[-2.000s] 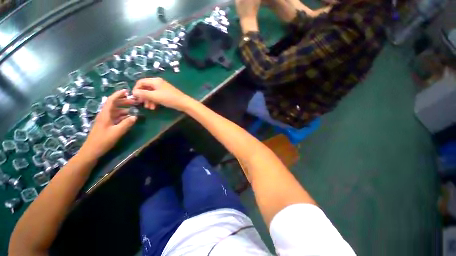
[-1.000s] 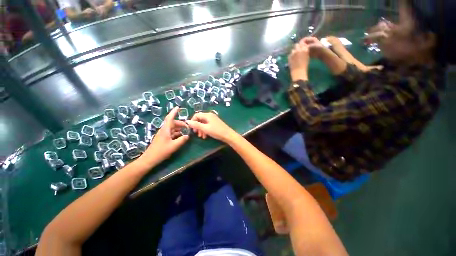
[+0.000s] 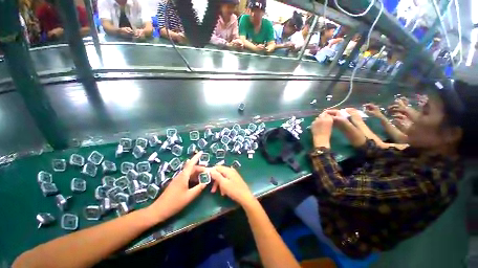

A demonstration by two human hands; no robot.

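Note:
A silver square-faced unit [image 3: 204,178] is held between my hands above the front of the green bench, its square face towards me. My left hand [image 3: 182,187] grips it with thumb and fingers. My right hand [image 3: 228,183] is against its right side with fingertips pinched; whether they hold a small part is hidden. Many similar units [image 3: 121,182] lie scattered on the bench to the left and behind my hands, some face up, some on their sides.
A black strap [image 3: 283,148] lies right of the units, with a small dark piece [image 3: 273,180] near the bench edge. A dark belt [image 3: 157,99] runs behind, bearing one unit [image 3: 241,107]. A person in plaid [image 3: 388,193] sits close at right; others sit across the belt.
The view has tilted up and shows the people across the belt. My hands stay together at the unit, whose square face now shows more clearly between them.

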